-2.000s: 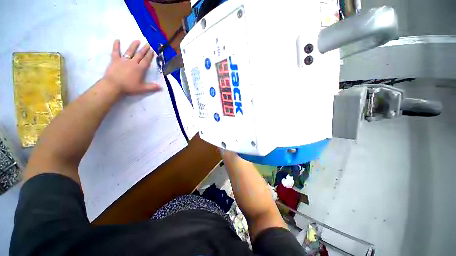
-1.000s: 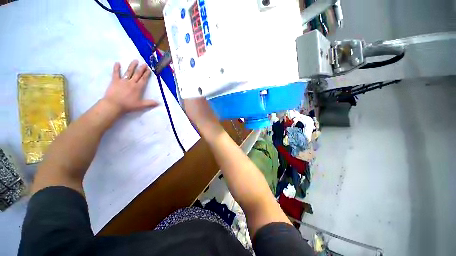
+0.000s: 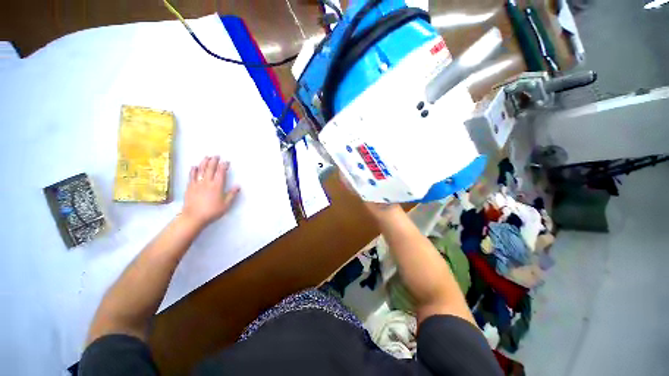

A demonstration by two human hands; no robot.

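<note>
The blue-and-white cutting machine point(image 3: 400, 125) stands at the right edge of the fabric lay, its cable looped over the motor. The lay shows a blue edge point(image 3: 257, 66) with some red under the white paper marker point(image 3: 81, 81). A narrow white-topped strip point(image 3: 312, 176) lies beside the cut, right of the lay. My left hand point(image 3: 208, 189) lies flat on the paper, fingers apart, holding nothing. My right hand point(image 3: 373, 205) is mostly hidden under the machine's motor, so its grip does not show. The blade is largely hidden.
A yellow block point(image 3: 145, 154) and a smaller grey speckled block point(image 3: 76, 210) lie on the paper at left. The brown table point(image 3: 249, 273) shows along the near edge. Fabric scraps point(image 3: 506, 250) heap on the floor at right. A black-and-yellow cable point(image 3: 213, 53) crosses the far lay.
The view has shifted, showing more table and floor. My left hand has drawn back from the blade towards the yellow block. The machine appears turned, and a separated strip now shows beside the lay.
</note>
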